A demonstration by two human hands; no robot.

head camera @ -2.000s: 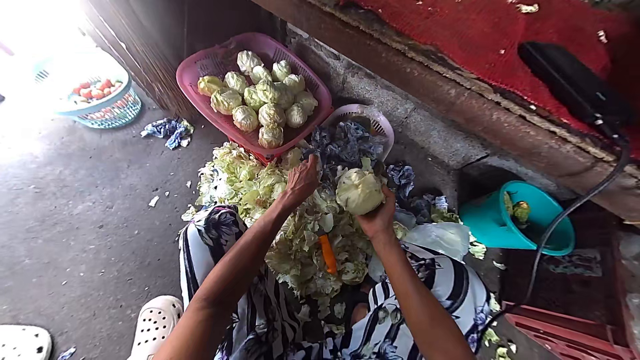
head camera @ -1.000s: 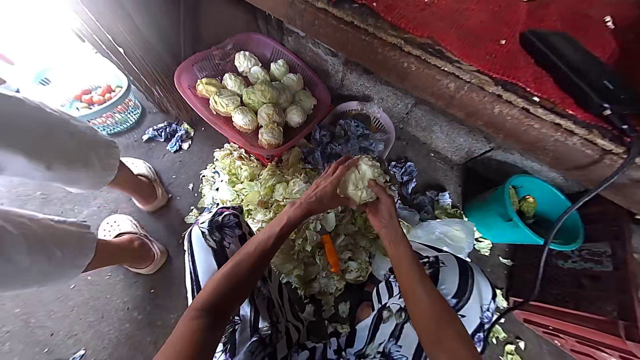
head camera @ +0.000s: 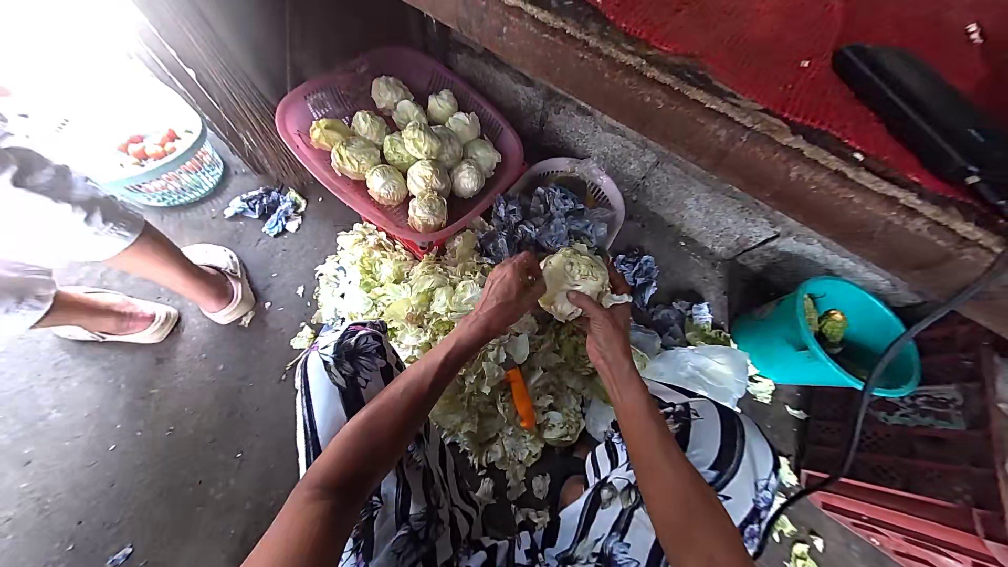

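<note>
My right hand [head camera: 608, 327] holds a pale cabbage or lettuce head [head camera: 576, 276] with some loose outer leaves, thumb on its near side. My left hand [head camera: 510, 293] is just left of the head, fingers bent; whether it pinches a leaf is unclear. Below both hands lies a heap of stripped leaves [head camera: 409, 291], with an orange-handled tool [head camera: 520, 398] on it, its far end hidden among the leaves. Beyond the heap, a pink plastic basket [head camera: 303, 142] bears several trimmed heads [head camera: 421, 140]. Crumpled bluish paper [head camera: 551, 216] fills much of a pale basket [head camera: 610, 193] beside it.
At left stand a person's sandalled feet [head camera: 224, 283], near a turquoise basket [head camera: 169, 181] of red produce. A teal bucket [head camera: 776, 339] and red crates [head camera: 906, 504] are at right. A black cable [head camera: 866, 394] hangs beside them. A ledge [head camera: 709, 134] crosses the upper right.
My left hand has come off the head and moved left of it, while my right hand keeps hold. The other person, absent two seconds ago, has moved farther left since one second ago.
</note>
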